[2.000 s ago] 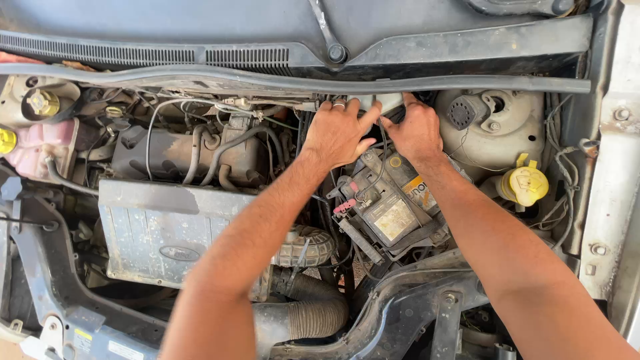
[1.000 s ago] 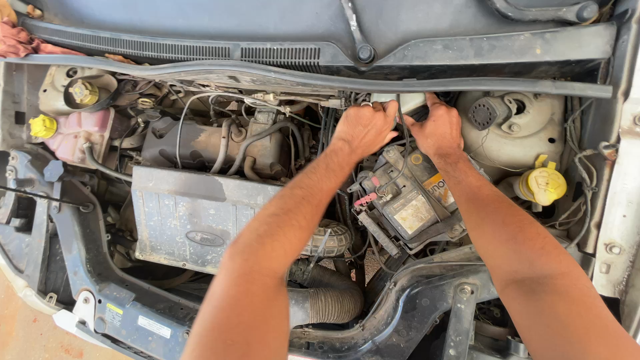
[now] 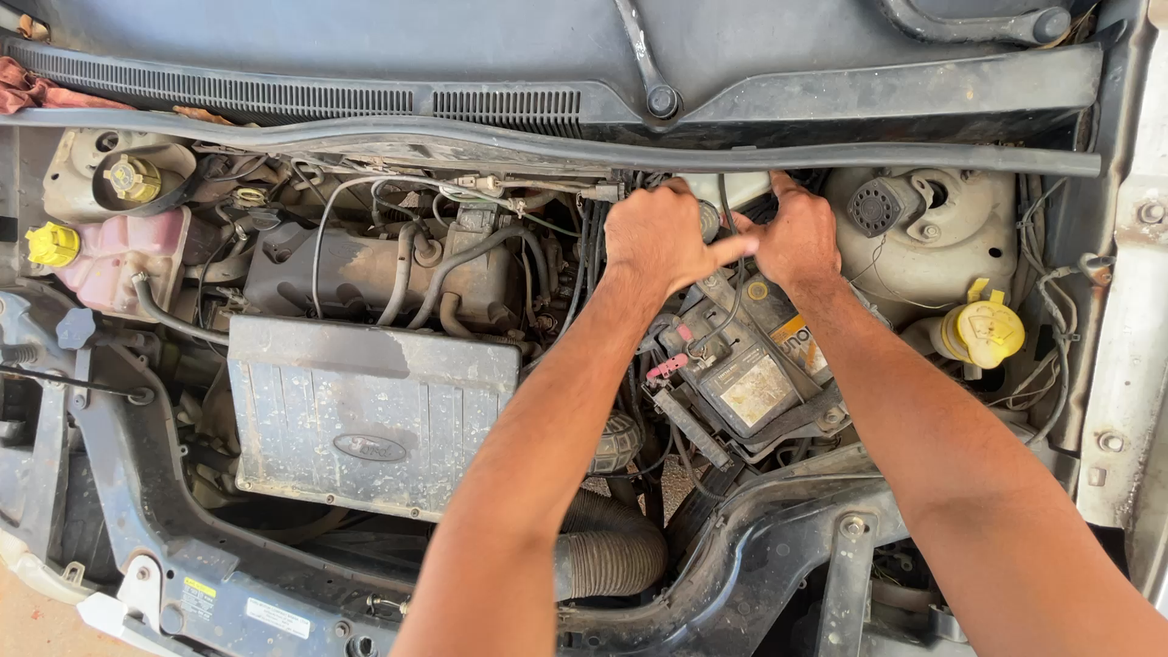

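Note:
Both my hands reach to the rear of a car's engine bay, one at each side of a pale, translucent plastic part (image 3: 730,187) under the cowl's rubber seal. My left hand (image 3: 662,233) has its fingers bent down behind the part's left side, its thumb pointing right. My right hand (image 3: 794,233) is at the right side, index finger up against the part, its thumb close to my left thumb. The fingertips are partly hidden, so the grip on the part is unclear. Just in front of my hands sits the car battery (image 3: 748,388), tilted in view, with a pink-red terminal piece (image 3: 668,368).
The rubber seal (image 3: 511,139) crosses just above my hands. A Ford-marked engine cover (image 3: 374,411) and ribbed air hose (image 3: 611,552) lie left of the battery. The yellow washer cap (image 3: 990,333) is right of my right forearm; the pinkish coolant tank (image 3: 128,260) stands far left.
My hands remain at the pale part. My left thumb now stretches right toward my right hand, and the two thumbs are closer together. The view has shifted somewhat.

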